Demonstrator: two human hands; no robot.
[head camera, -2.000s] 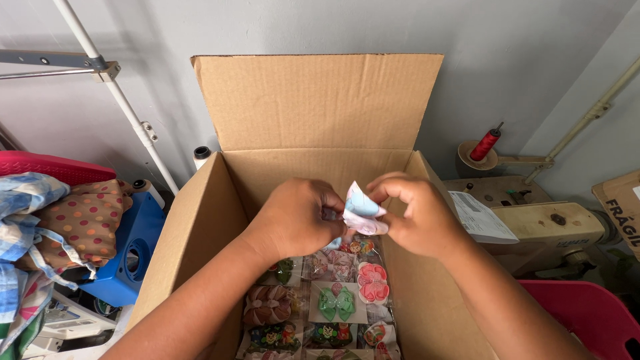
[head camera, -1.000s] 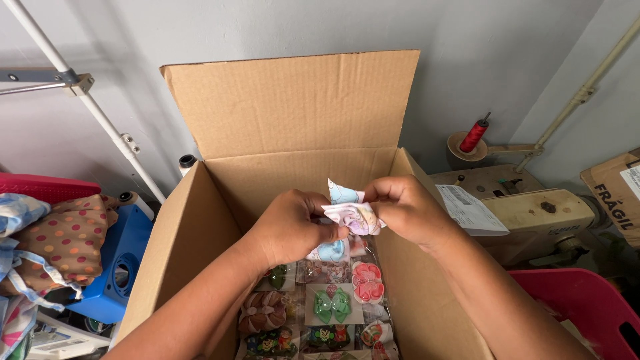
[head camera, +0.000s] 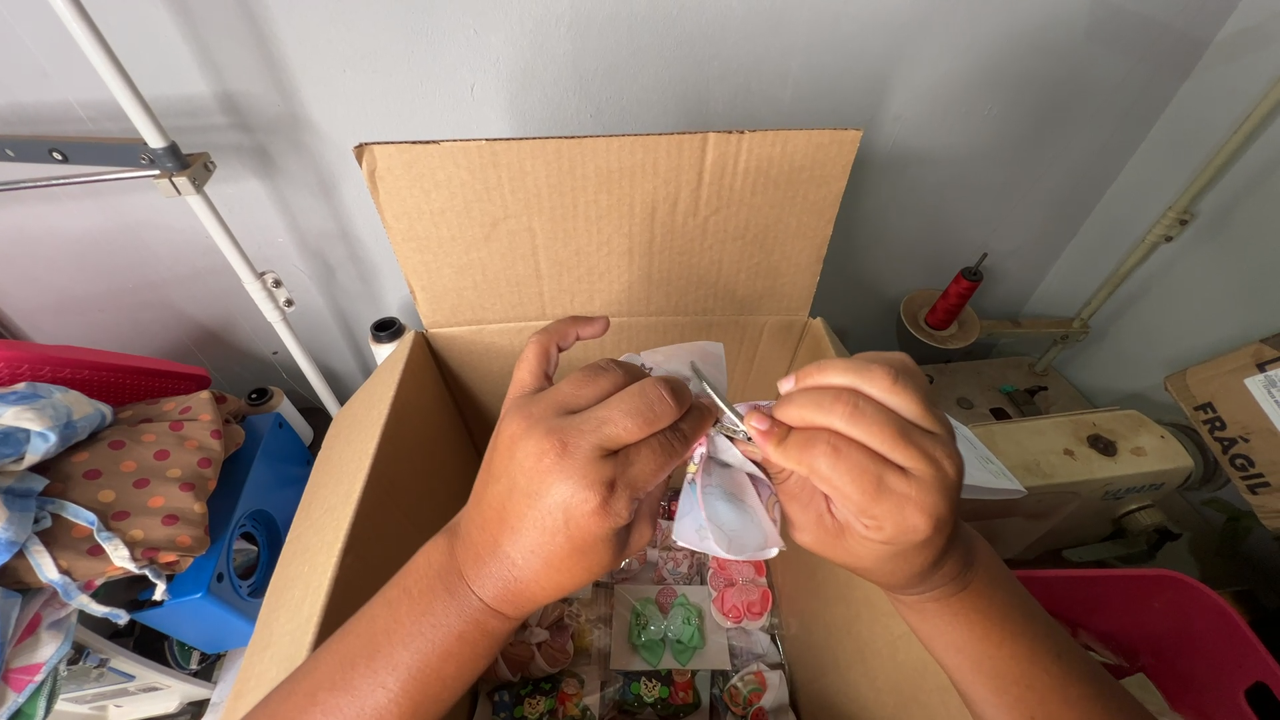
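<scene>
Above an open cardboard box [head camera: 610,230], both hands hold a light printed fabric bow [head camera: 728,505] with a metal hair clip [head camera: 722,400] on its back. My left hand [head camera: 590,470] pinches the bow from the left, its index finger raised. On the right, my right hand [head camera: 870,470] grips the clip's end and the fabric; the clip's jaws look spread apart. Below, inside the box, lie packaged hair bows, among them a green bow [head camera: 667,628] on a white card and a coral pink bow [head camera: 740,592]. The fingers hide part of the held bow.
Left of the box are polka-dot fabric [head camera: 150,470], a blue plastic part [head camera: 235,530] and a white metal pole [head camera: 230,240]. At right stand a sewing machine [head camera: 1080,465], a red thread spool [head camera: 953,300], a magenta bin [head camera: 1150,610] and another cardboard box [head camera: 1235,430].
The bow has been turned in my hands, and its metal clip now shows. My left hand's index finger has lifted off the fabric.
</scene>
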